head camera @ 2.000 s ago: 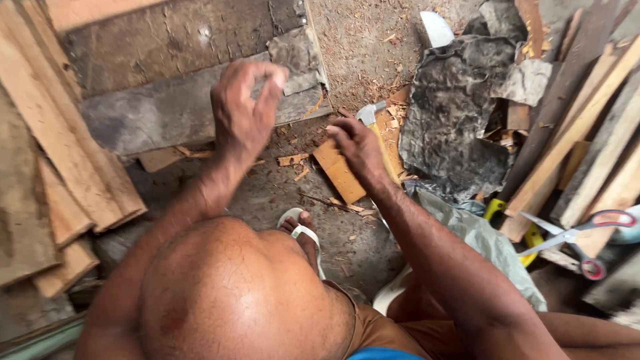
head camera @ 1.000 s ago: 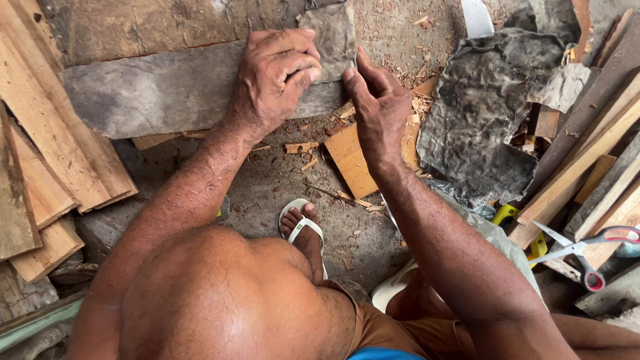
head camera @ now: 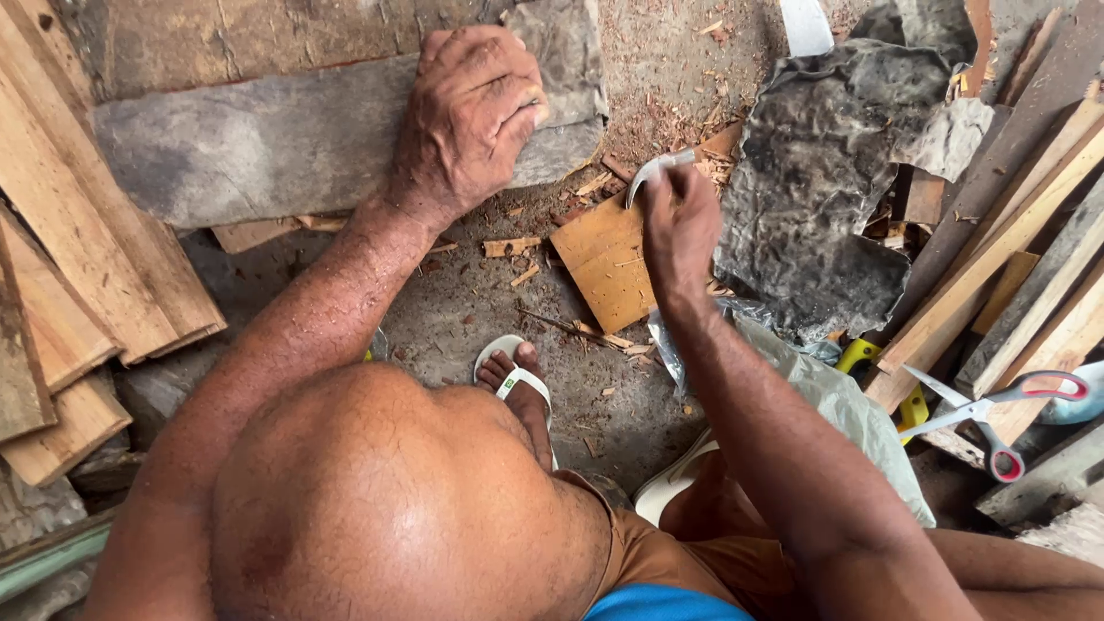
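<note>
My left hand [head camera: 474,116] is closed into a loose fist over a worn grey sheet strip [head camera: 259,142] and its square grey patch [head camera: 565,65], which lie along a brown board [head camera: 259,30]. Thumb and forefinger meet; whether something small is between them is hidden. My right hand [head camera: 681,224] is closed around a claw hammer [head camera: 657,171] near its metal head. Its handle is hidden behind the hand and forearm. Under the hammer lies a varnished wooden block [head camera: 604,263].
Planks [head camera: 95,207] are stacked at left, wood strips [head camera: 1009,233] at right. A crumpled dark sheet [head camera: 811,190] lies right of the hammer. Open scissors [head camera: 975,410] rest beside a plastic bag [head camera: 828,397]. Wood chips litter the floor near a sandaled foot [head camera: 517,375].
My right hand has left the grey patch and closed on the hammer, which lay on the wooden block in the earliest frame. My left hand has stayed over the patch.
</note>
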